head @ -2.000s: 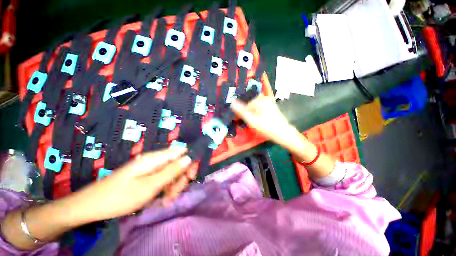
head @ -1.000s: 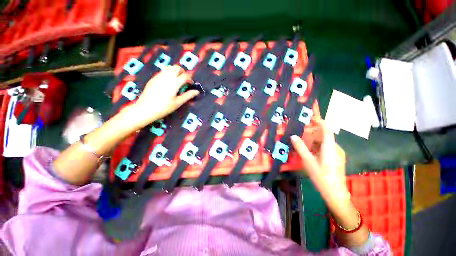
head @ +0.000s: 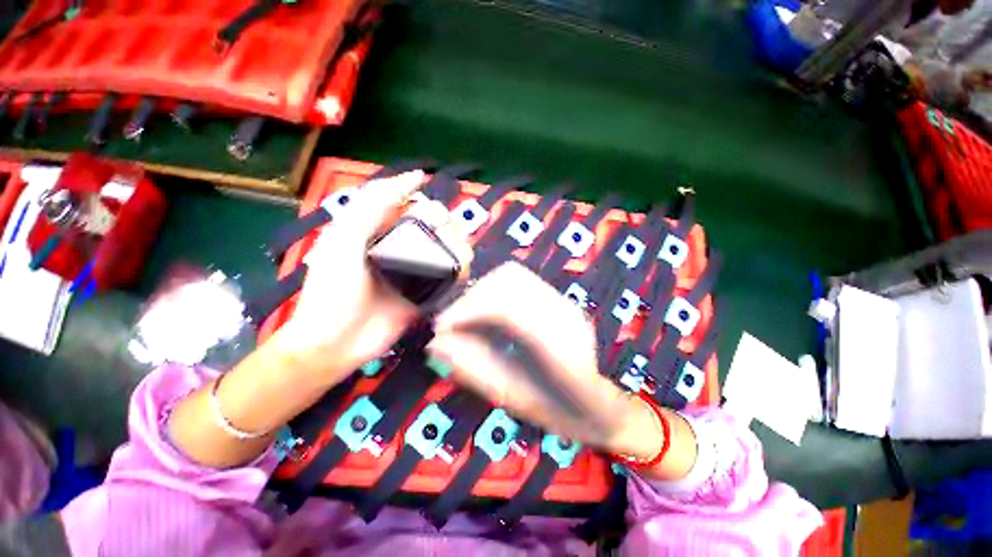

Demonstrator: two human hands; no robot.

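My left hand [head: 354,277] holds a smartwatch [head: 417,259] above the tray, its glossy dark screen facing up with a light reflection. My right hand [head: 528,348] is beside it, slightly blurred, with a black watch strap [head: 533,359] lying across its fingers and palm. The red tray [head: 696,234] under both hands holds rows of watches lying back up, with pale-blue square films with dark round centres [head: 500,432].
Red parts box [head: 114,223] and white paper form [head: 27,294] at left. Crumpled clear plastic [head: 190,318] left of the tray. Another red tray [head: 218,54] at upper left. Backing sheet [head: 770,388] and white sheets [head: 941,359] at right.
The left hand has lifted a watch from the tray. The right hand has moved left from the tray's right edge to meet it, a strap now across it. The view has shifted.
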